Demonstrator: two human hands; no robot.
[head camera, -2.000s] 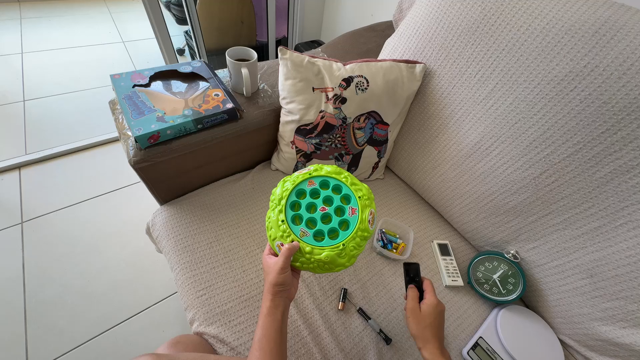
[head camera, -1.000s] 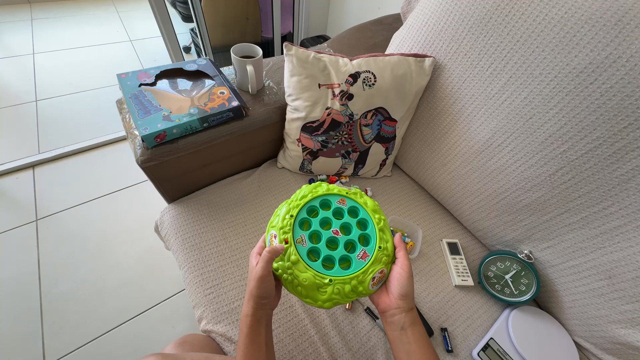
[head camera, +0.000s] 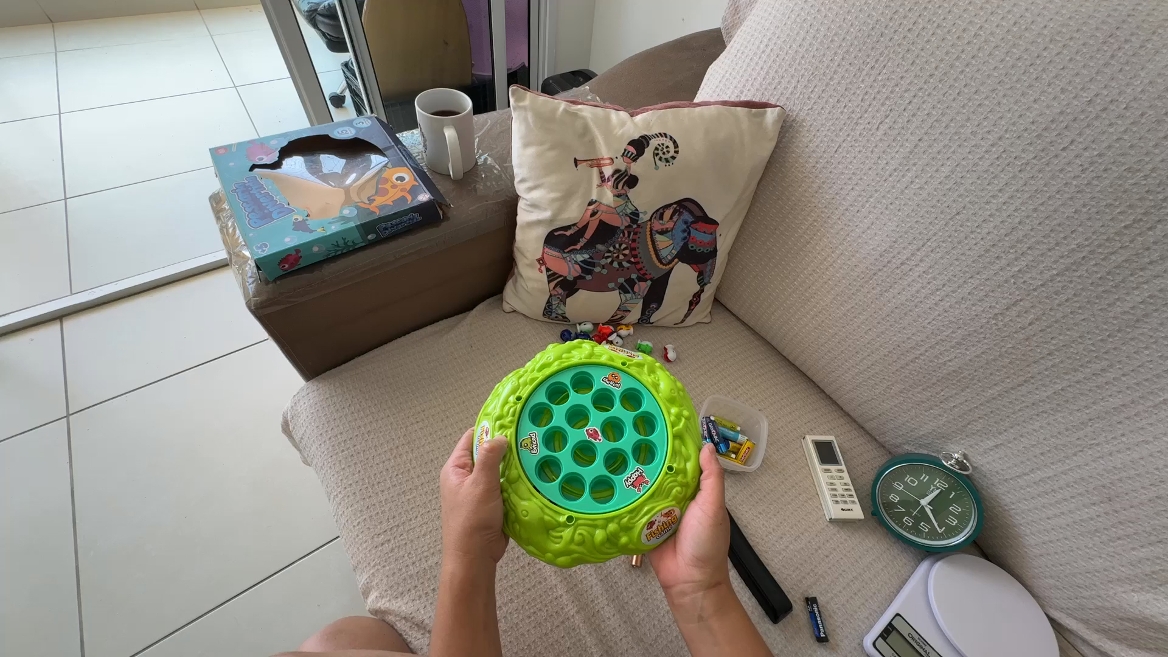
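A round green plastic fishing game (head camera: 591, 538) with a teal disc full of round holes is held face up over the sofa seat. My left hand (head camera: 473, 497) grips its left rim, thumb on top. On the lower right rim my right hand (head camera: 695, 538) has hold of it. Small colourful toy fish (head camera: 610, 334) lie behind the game, by the cushion. To the right, a clear plastic tub (head camera: 750, 420) holds several batteries. A black remote control (head camera: 757, 570) lies beside my right wrist, with a loose battery (head camera: 816, 620) farther right. Part of a copper-coloured battery end (head camera: 636, 560) shows below the game.
A cushion with an elephant print (head camera: 630, 210) leans at the back. On the sofa arm are an open-windowed game box (head camera: 347, 214) and a white mug (head camera: 445, 132) of dark drink. A white remote control (head camera: 832, 479), a green alarm clock (head camera: 927, 502) and a white kitchen scale (head camera: 985, 607) lie right.
My right hand let go of the black remote control and took hold of the game's right side. The teal disc has turned between the frames. The toy fish behind it have come into sight.
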